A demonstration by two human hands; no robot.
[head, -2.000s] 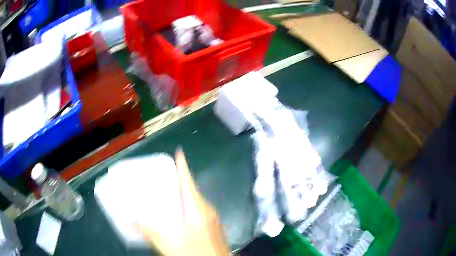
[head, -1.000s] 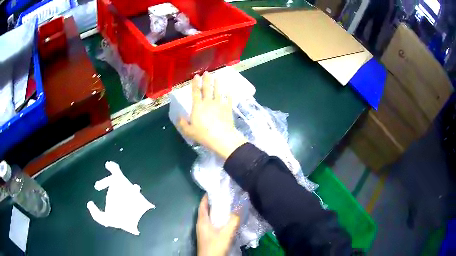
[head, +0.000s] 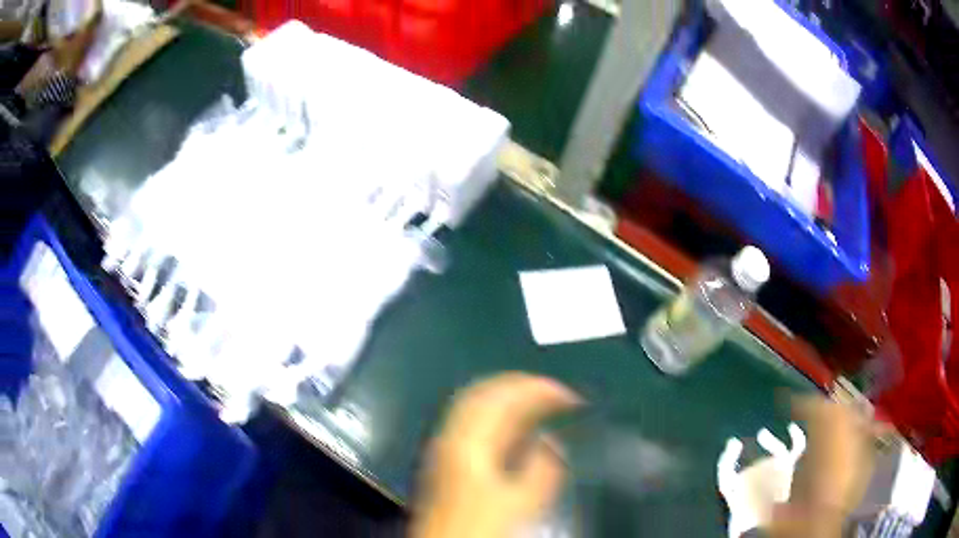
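Note:
My left hand [head: 500,452] is blurred at the bottom centre, over the bench, with thumb and fingers apart and nothing seen in it. My right hand [head: 836,457] is blurred at the lower right and overlaps a limp white glove-like cloth [head: 759,489]; whether it grips the cloth is unclear. A long row of white power strips [head: 368,126] stands at the upper left. Their bagged cords [head: 252,284] fan out toward the bench's near edge. A few white strips [head: 906,485] show partly beyond my right hand.
A clear bottle [head: 694,321] stands near the bench's back edge, beside a flat white card [head: 573,305]. A blue bin [head: 179,420] with clear bags is lower left. A red crate [head: 452,32] and blue tray [head: 752,179] are behind. A person's hand shows far upper left.
The view has swung left, bringing the long row and blue bin into sight. My hands have left the right-hand strips and bagged cords. My right hand is now at the cloth.

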